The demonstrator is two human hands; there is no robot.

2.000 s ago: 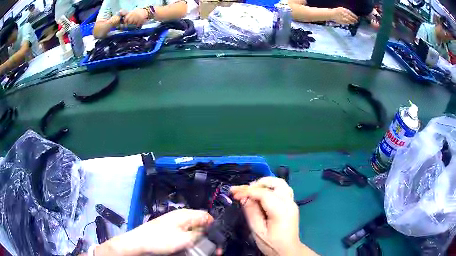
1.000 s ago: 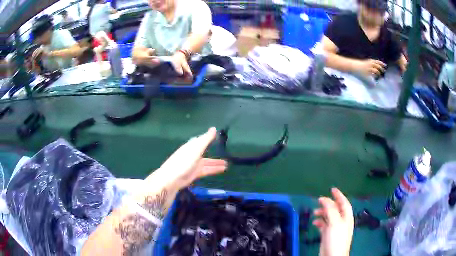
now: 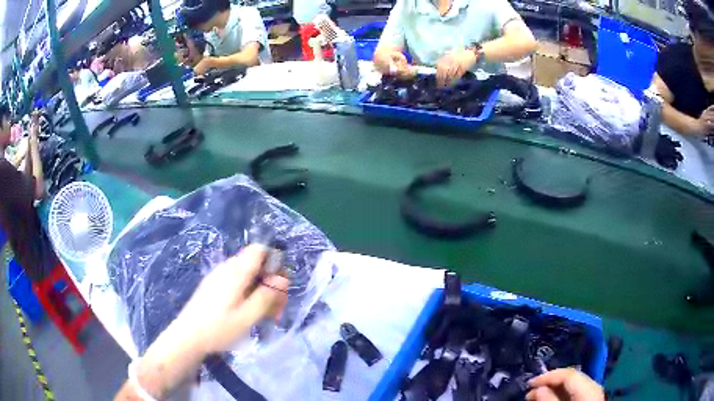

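My left hand (image 3: 223, 301) is above the clear plastic bag (image 3: 168, 254) of black headbands. Its thumb and fingers pinch a small dark part (image 3: 275, 257), slightly blurred, with a thin reddish line by the fingers. My right hand (image 3: 567, 385) is at the lower right of the blue bin (image 3: 407, 348), cut off by the bottom edge; its fingertips are over the black parts (image 3: 477, 352), and whether they grip one is unclear. Two small black parts (image 3: 348, 356) lie on the white sheet (image 3: 391, 290) between bag and bin.
The green belt (image 3: 344, 235) runs beyond the bin with several C-shaped headbands (image 3: 438, 227). A white fan (image 3: 81, 221) stands at the left. Loose black parts (image 3: 675, 366) lie right of the bin. People sit across the belt beside another blue bin (image 3: 427, 116).
The view has turned left. My left hand, earlier open over the belt beside a headband, is now over the bag holding a small part. My right hand has moved to the bin.
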